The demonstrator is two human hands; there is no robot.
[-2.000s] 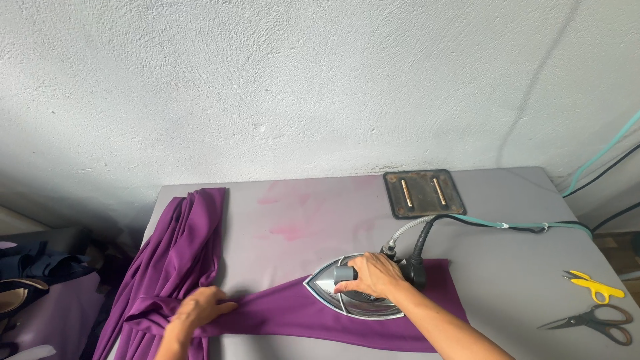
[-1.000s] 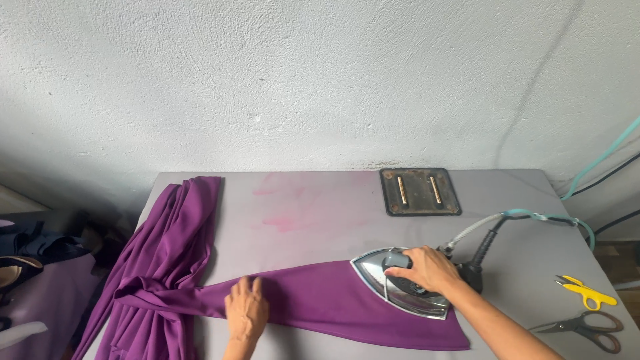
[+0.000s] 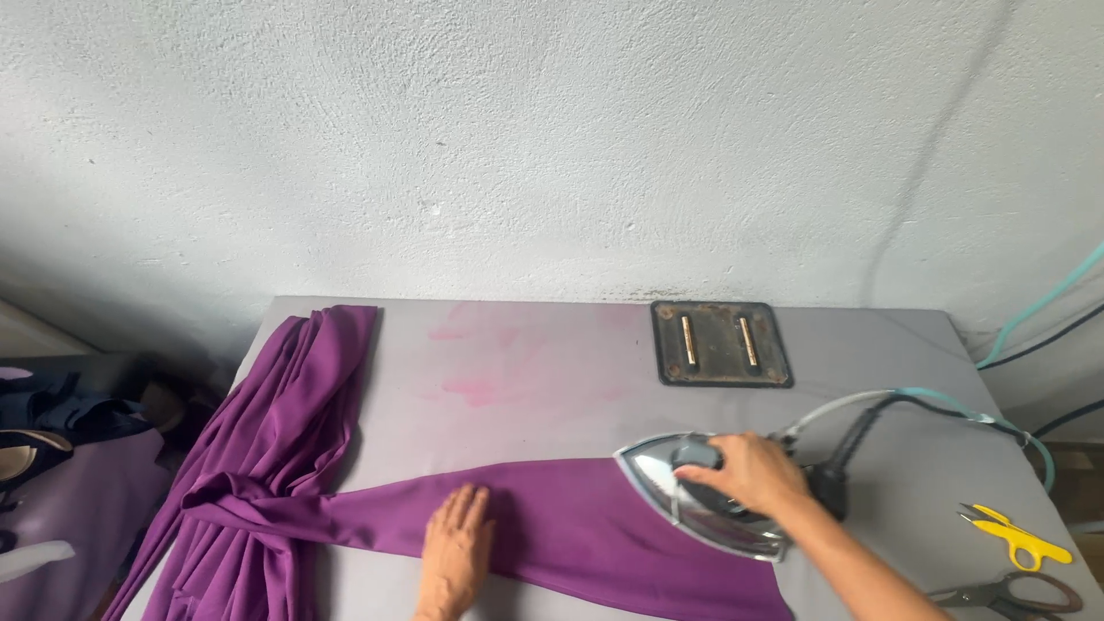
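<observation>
Purple fabric (image 3: pixel 552 517) lies flat across the grey padded table (image 3: pixel 535 414), one long panel running right from a gathered, folded pile (image 3: pixel 285 405) at the left. My left hand (image 3: pixel 457 548) rests palm down on the narrower part of the panel, fingers near its upper edge. At the right, my right hand (image 3: pixel 750 474) grips the handle of a steam iron (image 3: pixel 703 517), whose soleplate sits on the wide end of the panel, tip pointing left. A hose and black cable run from the iron's rear.
A rusty metal iron rest (image 3: pixel 722 344) lies near the wall. Yellow thread snips (image 3: pixel 1022 539) and dark-handled scissors (image 3: pixel 1009 597) lie at the right edge. A teal hose (image 3: pixel 1048 297) and cables hang at the right. Dark and mauve cloths (image 3: pixel 82 509) are at the far left.
The iron, in my right hand, has moved right along the panel. My left hand has let go of the bunched fabric at the left and moved right onto the panel.
</observation>
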